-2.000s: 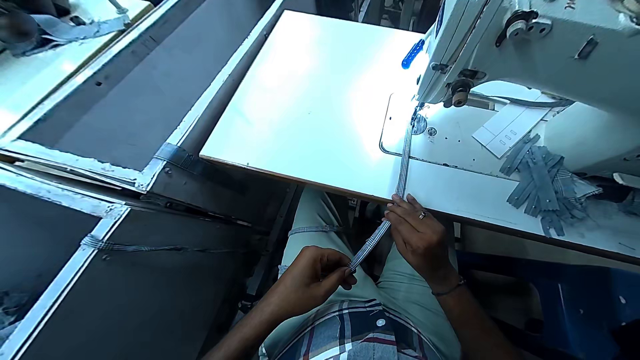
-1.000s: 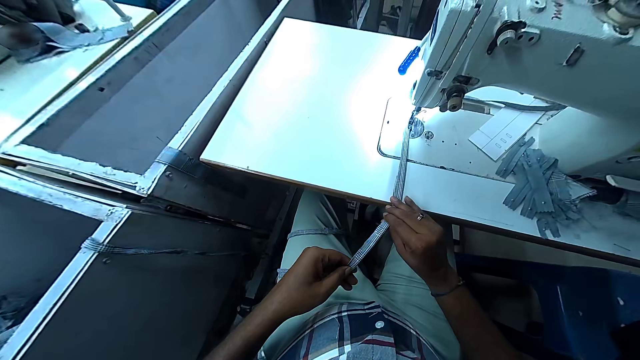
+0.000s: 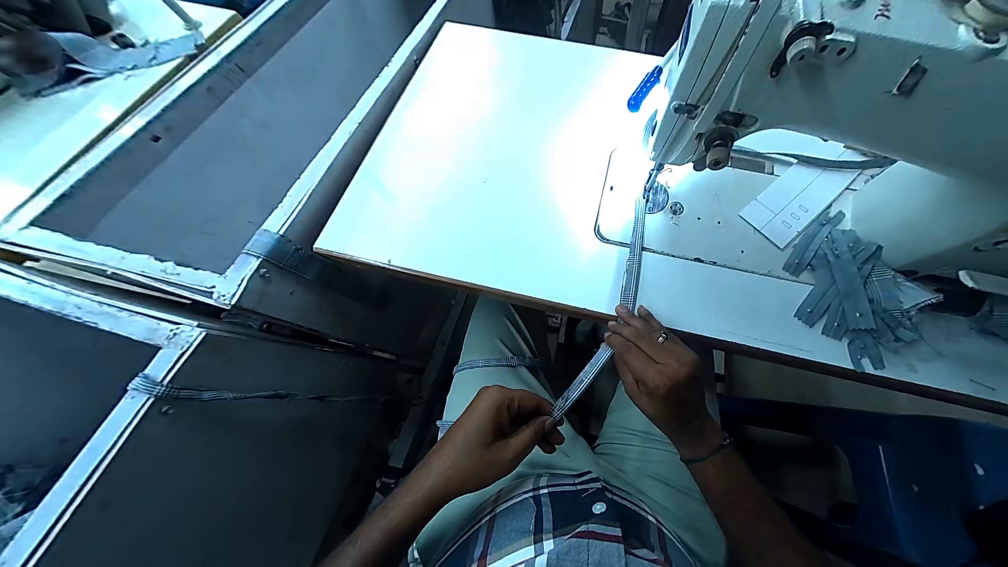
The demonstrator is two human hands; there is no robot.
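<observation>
A narrow strip of checked fabric (image 3: 632,272) runs from under the presser foot of a white sewing machine (image 3: 819,94), over the table's front edge and down to my lap. My left hand (image 3: 504,433) pinches its lower end between thumb and fingers. Higher up, at the table edge, my right hand (image 3: 657,370) lies on the strip with its fingertips; whether the thumb grips it from below is hidden. The strip is stretched fairly straight between both hands.
Cut grey fabric pieces (image 3: 850,283) lie piled on the right of the white table (image 3: 472,181), near a marked white card (image 3: 799,197). A blue-handled tool (image 3: 645,88) is by the machine head. Dark panels with white frames (image 3: 291,205) stand at left. At far left is a co-worker's hand.
</observation>
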